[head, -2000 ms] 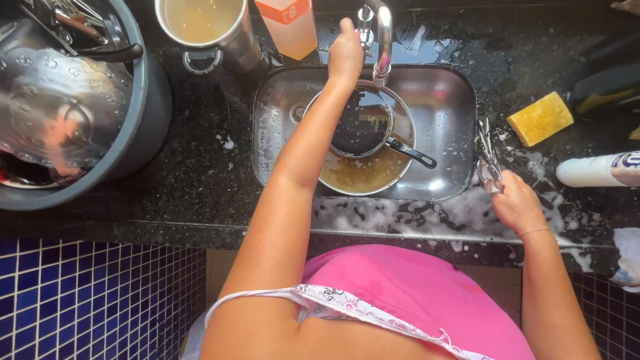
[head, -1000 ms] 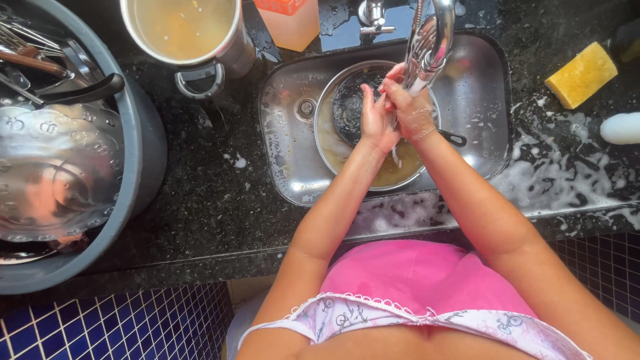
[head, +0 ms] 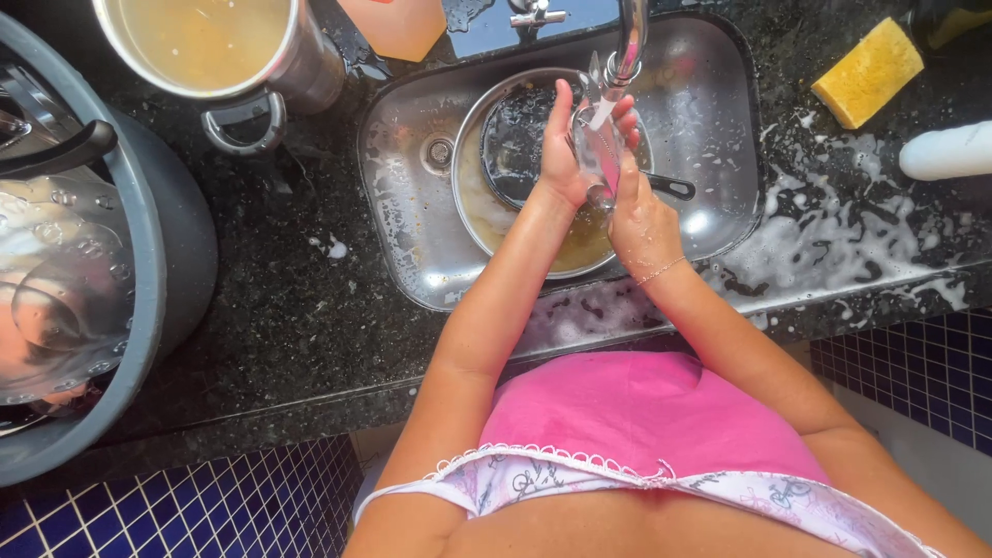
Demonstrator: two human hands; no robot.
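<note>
Both my hands hold shiny metal utensils [head: 598, 151] under the stream from the faucet [head: 632, 46]; their exact kind is unclear. My left hand [head: 564, 155] cups them from the left, its thumb pointing up. The fingers of my right hand [head: 643, 221] close on their lower end. Below, in the steel sink [head: 705, 116], a round metal pan [head: 474, 225] holds cloudy brownish water. A dark round pan [head: 515, 132] lies inside it, and a black handle [head: 670, 186] sticks out to the right.
Left stands a large grey tub [head: 174, 225] with a metal lid [head: 62, 287] and other washed ware. Behind it is a tall pot [head: 314, 62] of cloudy liquid, beside an orange-tinted container [head: 399, 27]. A yellow sponge [head: 868, 74], white bottle [head: 949, 151] and suds [head: 845, 225] lie right.
My left hand has come down from the faucet's tap, and my right hand has brought the metal utensils from the right counter to the sink. Water now runs. The view has moved closer.
</note>
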